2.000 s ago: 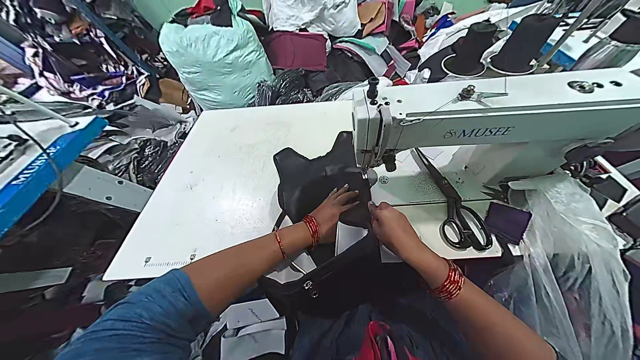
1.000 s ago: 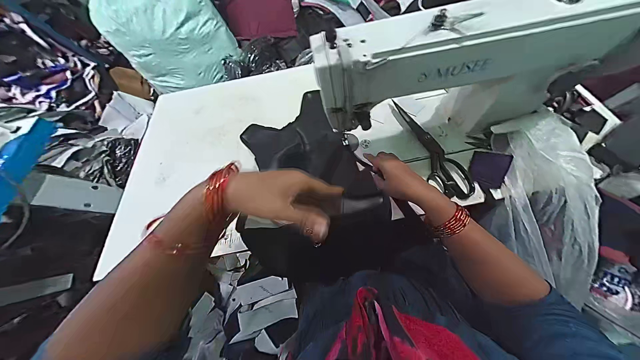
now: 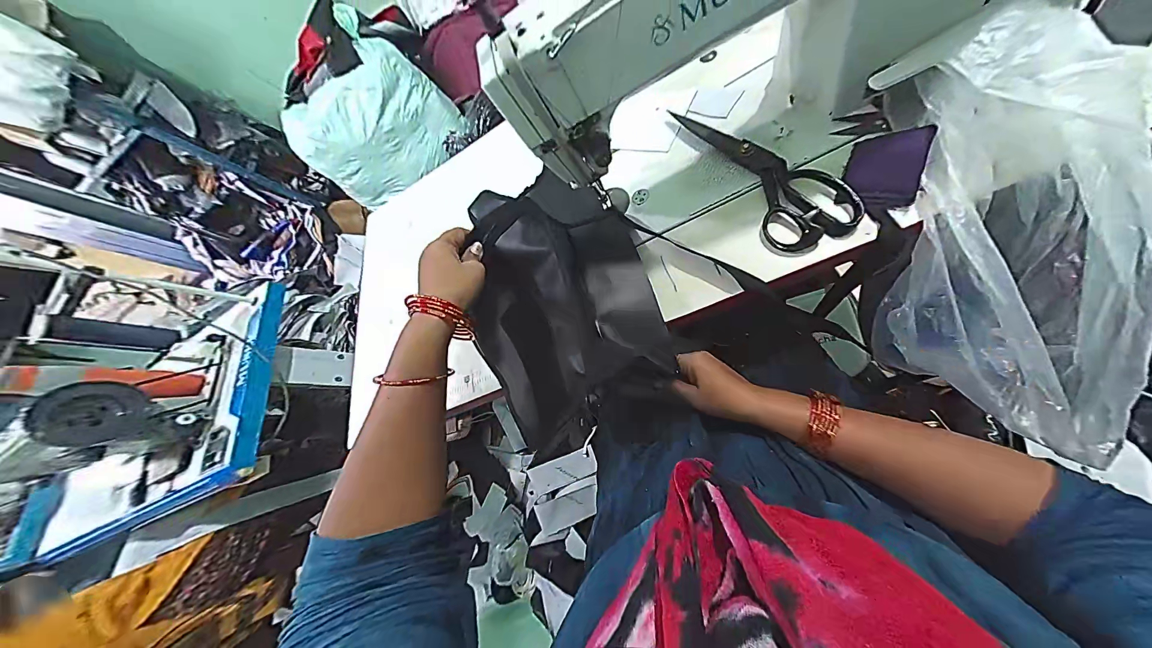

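A black fabric piece, perhaps part of a bag point(image 3: 549, 297), hangs over the front edge of the white sewing table point(image 3: 396, 270). Its far end lies at the needle of an industrial sewing machine point(image 3: 567, 117). My left hand point(image 3: 453, 270) grips its left edge between thumb and fingers. Lower on the right, my right hand point(image 3: 715, 385) pinches its near corner. A narrow black strap point(image 3: 711, 261) runs from the needle area to the right over the table edge. Black-handled scissors point(image 3: 783, 184) lie on the machine bed, right of the needle.
Beside the scissors is a dark purple piece point(image 3: 889, 166). A clear plastic bag point(image 3: 1035, 252) hangs at the right. Behind the table stands a stuffed pale green sack point(image 3: 369, 126). A blue-edged frame point(image 3: 256, 378) is at the left, and scraps point(image 3: 558, 490) lie below the table.
My left hand has moved from over the black piece to its left edge. My right hand has left the needle area for the near corner. The view has turned and shifted.
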